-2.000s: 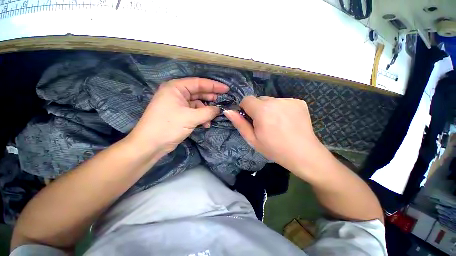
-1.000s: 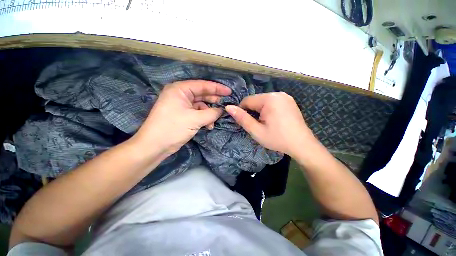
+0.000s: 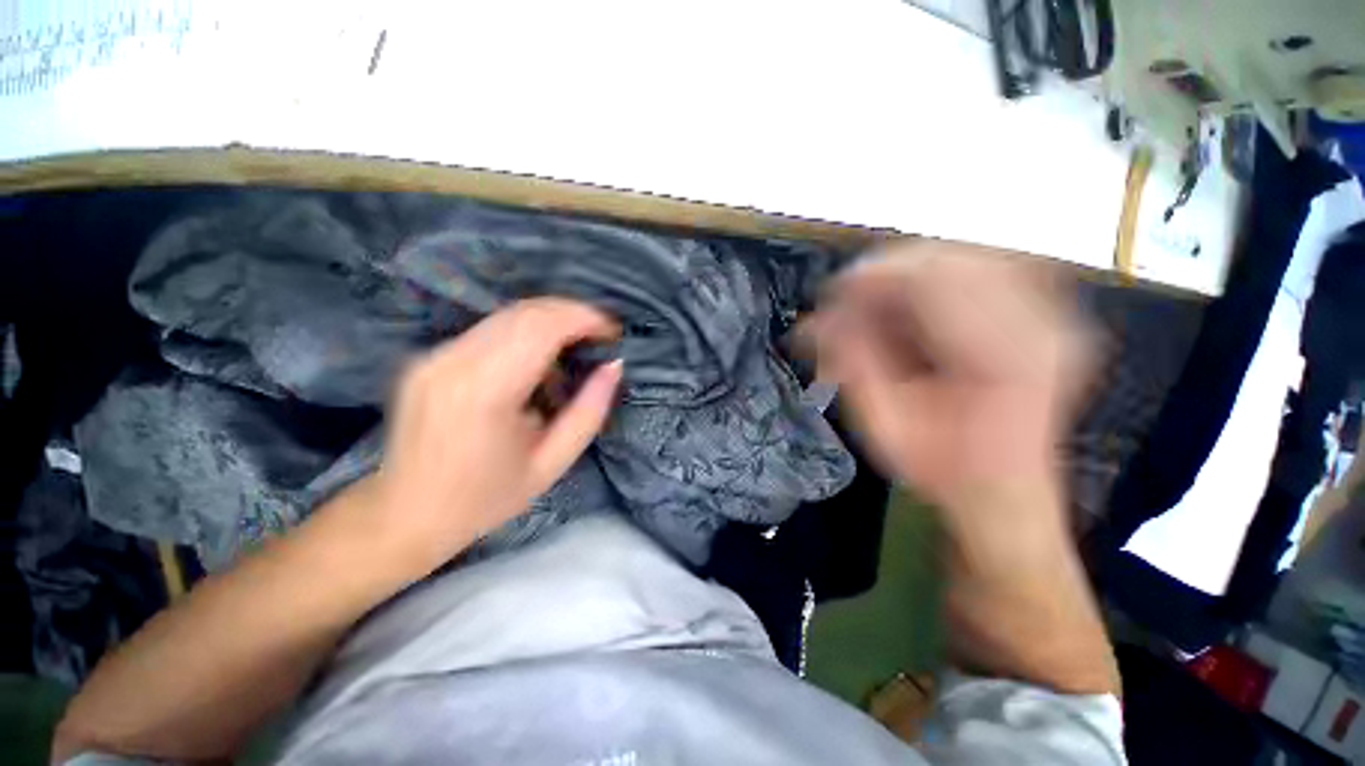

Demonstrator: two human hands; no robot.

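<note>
The dark grey patterned lining (image 3: 719, 434) lies bunched across my lap below the table edge. My left hand (image 3: 487, 419) is at its middle, with thumb and curled fingers around a dark fold of it; the exact grip is partly hidden. My right hand (image 3: 951, 367) is strongly blurred, to the right of the lining near the table's front edge. Its fingers are curled, and whether it holds anything cannot be told. No thread or tool can be made out at the fingertips.
The white table (image 3: 599, 105) with a worn wooden edge spans the top, with a printed scale at left. Black-handled shears (image 3: 1055, 38) lie by the cream machine head (image 3: 1228, 60). Black and white cloth (image 3: 1243, 434) hangs at right. Boxes (image 3: 1287, 681) stand at lower right.
My right hand has moved away from my left hand, to the right. My left hand has shifted slightly down and left. The hands were together at the lining before.
</note>
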